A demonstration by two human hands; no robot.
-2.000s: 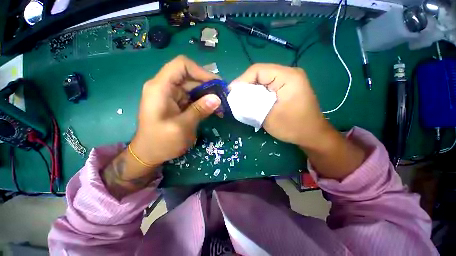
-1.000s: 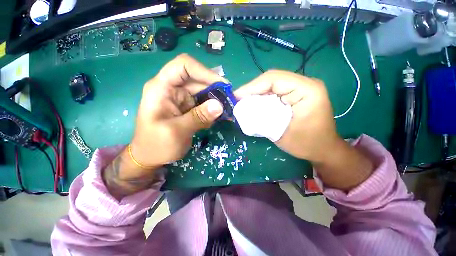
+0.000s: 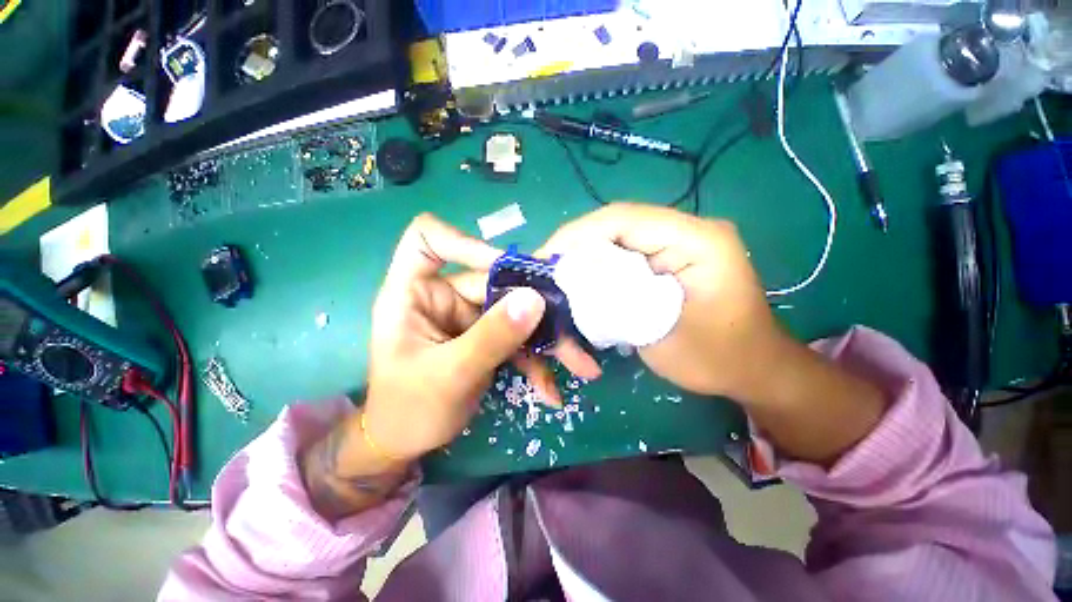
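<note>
My left hand grips a small dark smartwatch unit with blue edges, its thumb lying across the unit's face. My right hand holds a crumpled white cloth against the right side of the unit; its fingertips are partly hidden behind the cloth. The unit is held above the green mat. Many tiny white scraps lie below the hands near the bench edge.
A black foam tray with watches stands at back left. A multimeter with red and black leads lies left, near a small dark unit. A pen-like tool, white cable, bottle and thick black cylinder are behind and right.
The view has shifted, showing more of the foam tray. The left-hand fingers have spread below the unit, and the unit has turned in the grip. The cloth stays in my right hand.
</note>
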